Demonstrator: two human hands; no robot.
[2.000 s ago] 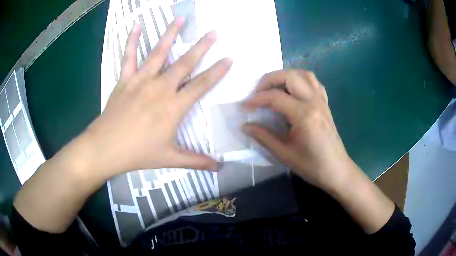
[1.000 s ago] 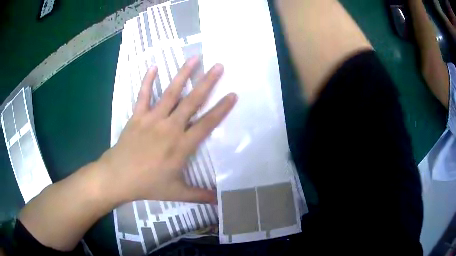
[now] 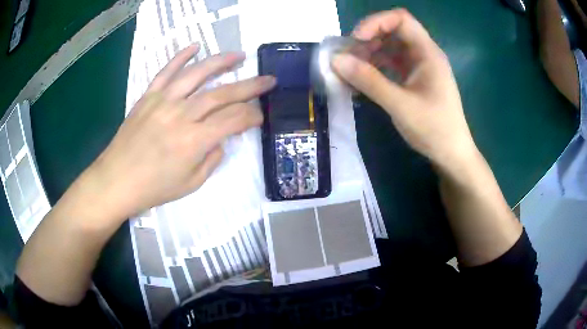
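Observation:
An open phone assembly (image 3: 272, 154) lies upright in view on the fanned white liner sheets (image 3: 193, 218), its circuit board (image 3: 296, 164) in the lower half and a thin yellow-orange flex strip (image 3: 311, 110) above it. My left hand (image 3: 177, 135) lies over the sheets, fingertips at the phone's left edge. My right hand (image 3: 405, 83) pinches a blurred, shiny, whitish-grey thin piece (image 3: 329, 64) by the phone's upper right edge; whether it is film or sticker I cannot tell. Two grey stickers (image 3: 294, 239) are on the liner just below the phone.
Spare liner sheets (image 3: 24, 170) lie at far left on the green surface (image 3: 77, 122), near a pale curved strip (image 3: 83, 48). A small dark slab (image 3: 19, 24) is at upper left. Another person's arm (image 3: 555, 64) shows at upper right.
The phone now lies on the sheets where bare liner showed. My right hand has come back from beyond the top edge with a thin piece. My left hand has moved up to the phone's side.

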